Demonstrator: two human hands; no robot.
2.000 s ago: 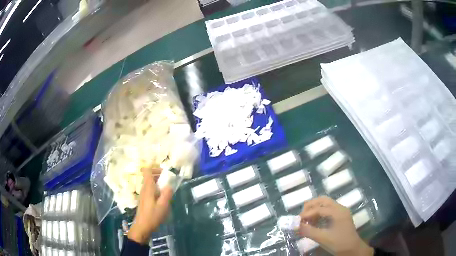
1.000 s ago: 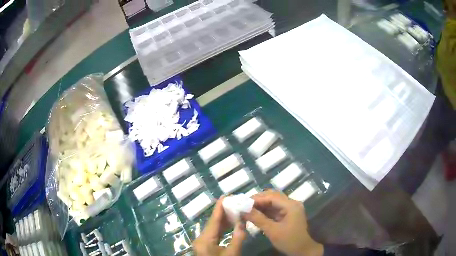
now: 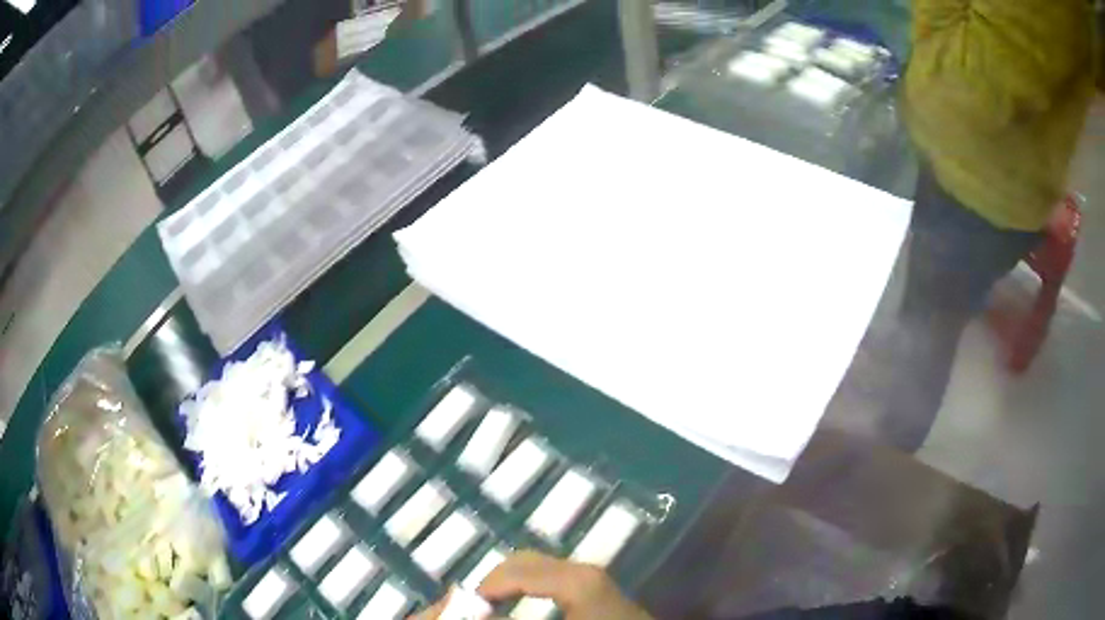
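Observation:
My right hand (image 3: 564, 586) is at the bottom edge, partly cut off, its fingers on a white piece (image 3: 464, 604) over the tray. My left hand is almost wholly out of the picture; at most a fingertip shows beside the white piece. The clear blister tray (image 3: 660, 501) lies on the green surface with white housings (image 3: 524, 470) in its pockets; one housing in the far row sits slightly askew. The tray's near part is cut off by the bottom edge.
The blue bin (image 3: 343, 426) of loose white parts (image 3: 257, 424) and the bag of cream parts (image 3: 127, 533) are at left. A large white tray stack (image 3: 679, 267) lies beyond the tray, a greyer stack (image 3: 303, 200) at far left. A person in yellow (image 3: 1000, 109) stands at right.
The view has swung right, so bag, bin and tray sit further left and lower. Both hands, together on a white piece a second ago, are now lower and mostly cut off.

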